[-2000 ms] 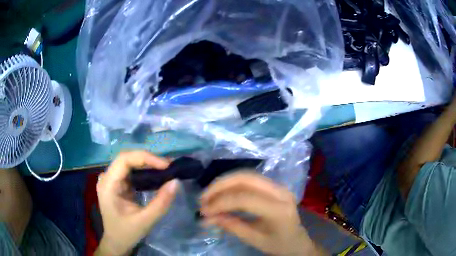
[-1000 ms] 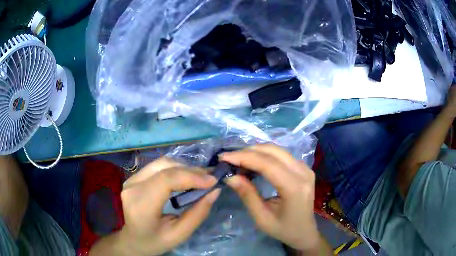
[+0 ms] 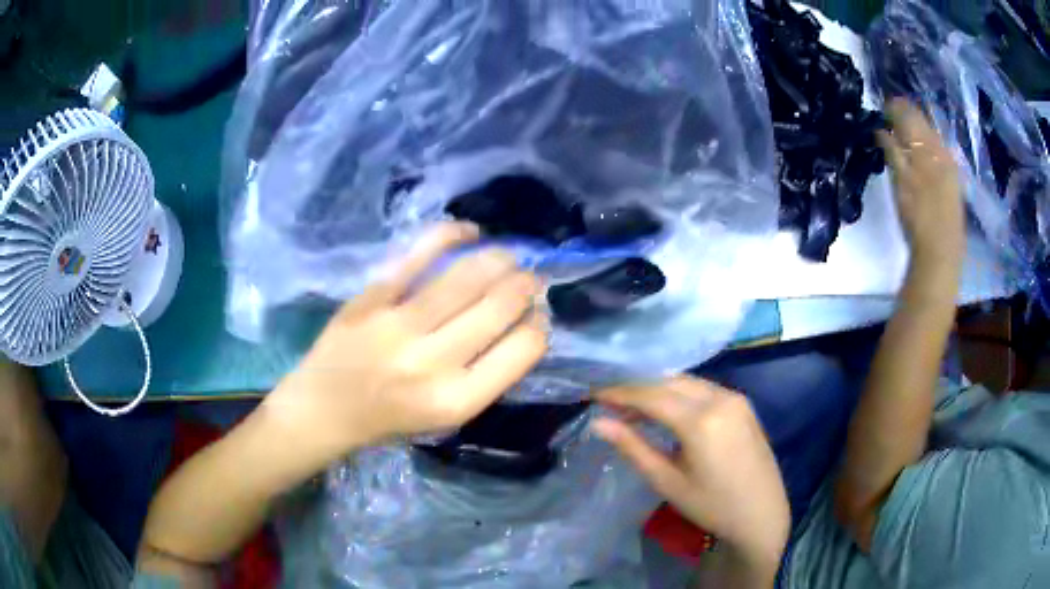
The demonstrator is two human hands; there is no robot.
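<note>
My left hand [image 3: 432,345] is blurred, reaching over the front of the large clear plastic bag [image 3: 518,127] near its mouth; its fingertips are hard to make out, and I cannot tell if it holds anything. Black moulded parts [image 3: 518,209] show in the bag mouth above a blue tray edge [image 3: 587,251]. One black part [image 3: 608,289] lies in front of that edge. My right hand [image 3: 697,443] is at the front of the bag, thumb and forefinger apart, nothing visible between them. Black parts [image 3: 507,435] lie in the lap bag [image 3: 495,529] between and below my hands.
A white fan [image 3: 75,247] stands at the left with its cord loop. A pile of black parts [image 3: 820,138] lies on a white sheet [image 3: 835,270] at the right. Another person's hand [image 3: 921,173] reaches beside it, near another clear bag [image 3: 979,150].
My hands have parted from the black part they held together. My left hand has moved up to the bag mouth, my right hand slightly right. The neighbour's hand has come in beside the pile.
</note>
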